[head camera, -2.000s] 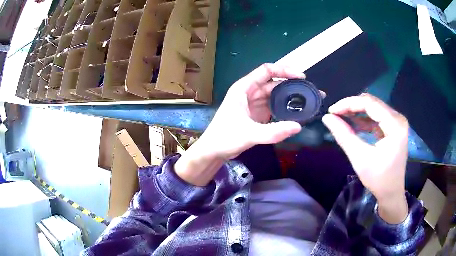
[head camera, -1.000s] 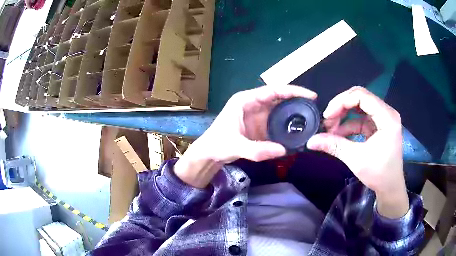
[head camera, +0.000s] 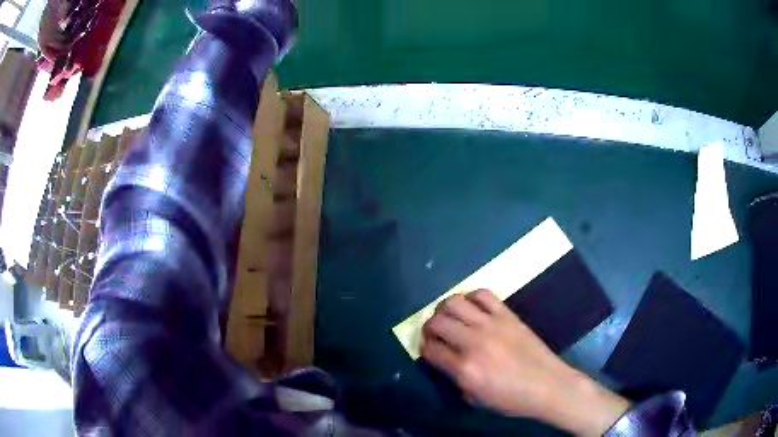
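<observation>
The black strip sheet with its bare white band lies tilted on the green bench. My right hand is at the near-left end of the sheet, fingers curled down over the end of the white band. Its fingertips are hidden, so I cannot tell whether they pinch anything. My left arm reaches up across the carton; its sleeve cuff is at the top edge and the left hand is out of the picture. The speaker is not visible.
The partitioned carton stands at left, partly covered by my left sleeve. A second black sheet lies at right, with a white paper scrap beyond it. A dark item is at the right edge. A pale strip crosses the bench.
My left hand has moved from the speaker up and out past the top edge. My right hand has left the speaker and moved onto the sheet. The view has shifted to show more far bench.
</observation>
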